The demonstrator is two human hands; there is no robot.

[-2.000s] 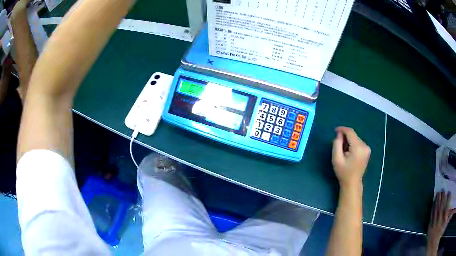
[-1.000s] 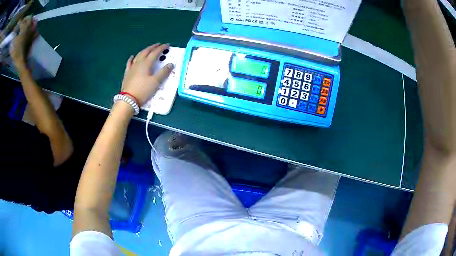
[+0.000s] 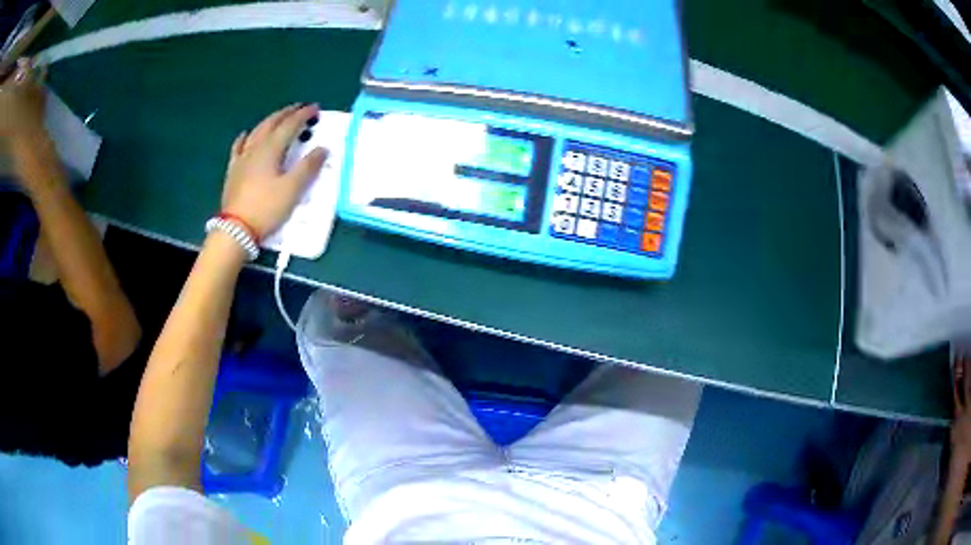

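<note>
My left hand (image 3: 266, 181) rests on the table with fingers spread, its fingertips over the left edge of the white smartphone (image 3: 311, 202). The phone lies face down left of the scale with the charging cable (image 3: 280, 293) plugged in. The blue counting scale (image 3: 458, 234) has nothing on the visible part of its weighing platform (image 3: 532, 53). Glare whitens much of the display (image 3: 437, 170); the keypad (image 3: 612, 202) is at its right. A blurred white retail box (image 3: 916, 234) with a dark appliance picture stands at the right. My right hand is not in view.
At the left, a co-worker's arm (image 3: 69, 245) reaches to a white box (image 3: 69, 138). A person's hand (image 3: 961, 389) shows at the right edge. White strips edge the dark green table (image 3: 745, 277). A blue stool (image 3: 250, 426) stands below left.
The retail box has left the weighing platform, and a box now shows at the right. My right arm has gone out of view. My left hand stays at the phone.
</note>
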